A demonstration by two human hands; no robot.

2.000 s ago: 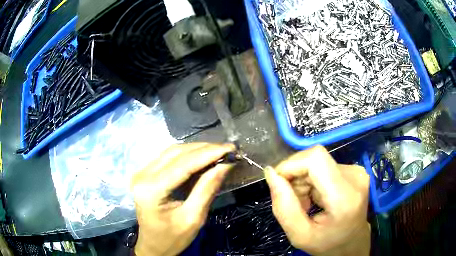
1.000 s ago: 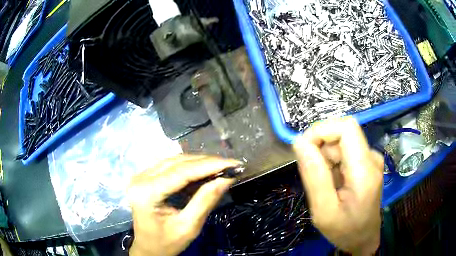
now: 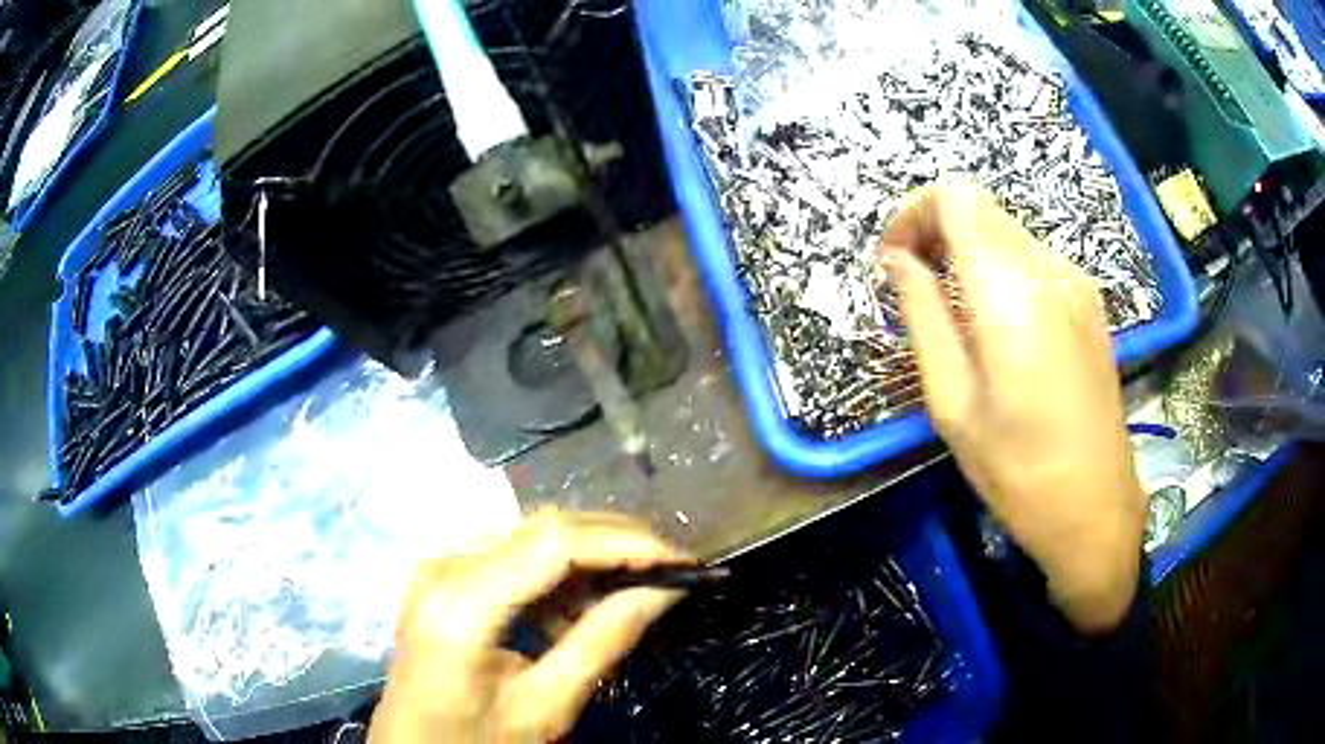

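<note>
My left hand [image 3: 538,625] is at the lower centre, its fingers closed on slim black barrels [image 3: 661,577] whose ends point right past the fingertips. How many it holds I cannot tell. My right hand [image 3: 1017,393] is over the metal-parts tray [image 3: 831,454], with thumb and finger bent close together above the heaped silver metal parts [image 3: 1003,124]. Whether a part is between its fingertips I cannot tell. The barrel bin [image 3: 952,618] lies below the bench edge, holding many dark barrels.
The bench press [image 3: 523,189] with its pale handle [image 3: 472,80] stands at the upper centre, over the worn base plate [image 3: 698,480]. A clear plastic bag [image 3: 327,538] and the left tray [image 3: 189,414] of black pieces lie left. A side bin [image 3: 1221,509] is at the right.
My right hand has moved from beside the left hand, up and right, to over the metal-parts tray. The thin pale piece between the hands no longer shows. The view has shifted slightly.
</note>
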